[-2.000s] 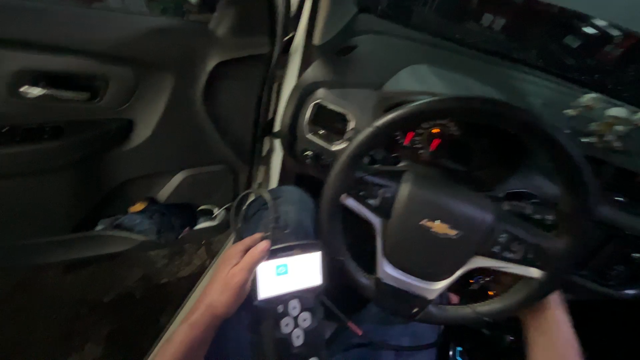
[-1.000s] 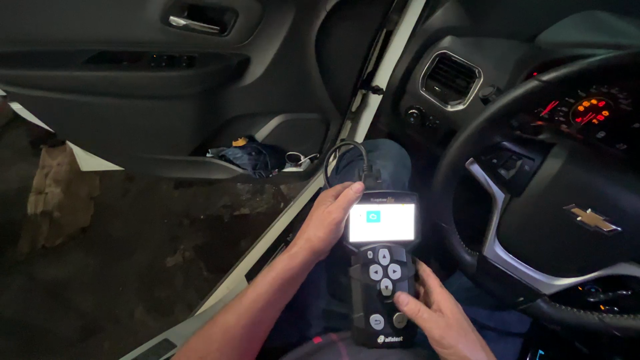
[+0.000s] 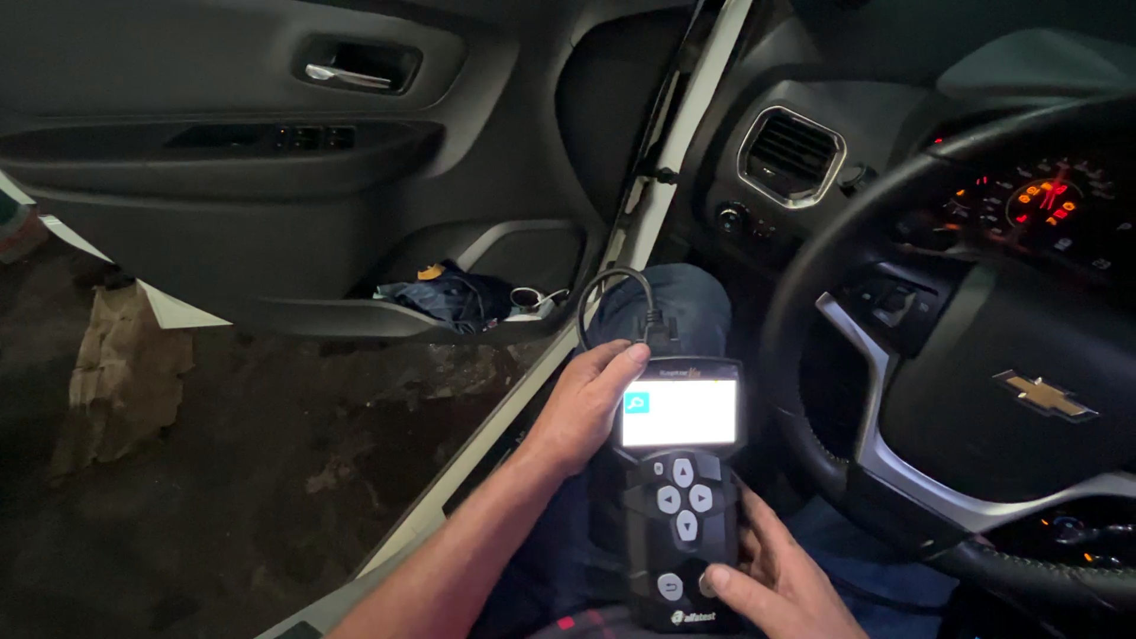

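A black handheld Alfatest diagnostic scan tool (image 3: 682, 497) lies upright over my lap, its screen lit mostly white with a small blue icon. My left hand (image 3: 581, 404) grips its upper left side, the thumb at the screen's corner. My right hand (image 3: 781, 568) holds the lower right side, with the thumb on the button at the bottom right. From the top of the tool a black cable (image 3: 612, 273) loops up and to the left, over my knee in blue jeans (image 3: 701, 297).
The Chevrolet steering wheel (image 3: 825, 240) stands close on the right, before a lit instrument cluster (image 3: 1043, 204). At left the car door (image 3: 222, 80) is open, with dark cloth (image 3: 461, 297) in its pocket. Brown cardboard (image 3: 129, 373) lies on the ground outside.
My right hand, lower right behind the steering wheel two seconds ago, has come to the scan tool's lower right side. The left hand keeps its hold. The view has shifted toward the door.
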